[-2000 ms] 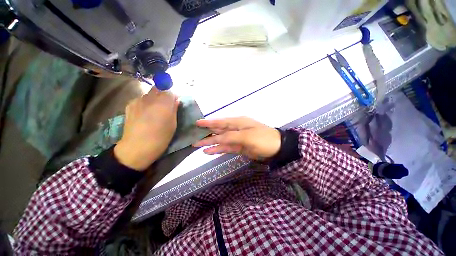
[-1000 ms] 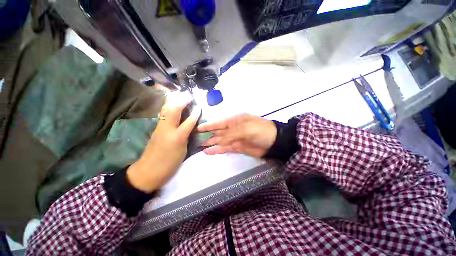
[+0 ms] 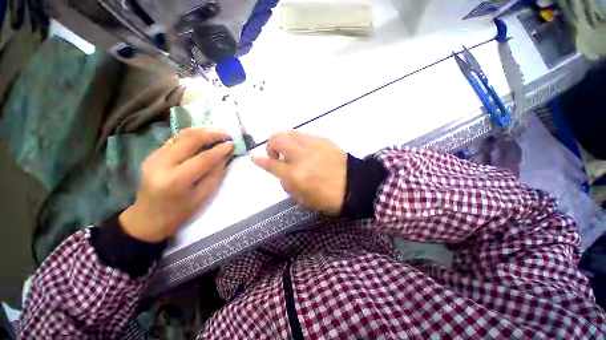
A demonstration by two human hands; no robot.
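The mottled green fabric (image 3: 189,117) lies on the white machine bed, below and beside the lit needle area. My left hand (image 3: 183,179) holds the fabric's near edge between thumb and fingers. My right hand (image 3: 302,167) is just right of the fabric's corner, fingers curled; whether it pinches anything is not clear. The sewing machine's presser foot area (image 3: 202,78) is bright and hard to make out, with a blue knob (image 3: 230,72) beside it. More mottled green cloth (image 3: 50,109) and olive-brown cloth (image 3: 143,96) lie to the left.
Blue-handled thread snips (image 3: 484,89) lie at the right, beside a grey cloth strip (image 3: 511,76). A cream label bundle (image 3: 325,18) lies at the back. A measuring tape strip (image 3: 266,229) runs along the table's front edge. A phone (image 3: 541,40) is at the far right.
My left hand has moved back from the needle area toward me, and the fabric edge is now folded up in its fingers. My right hand's fingers have curled. The camera view has shifted.
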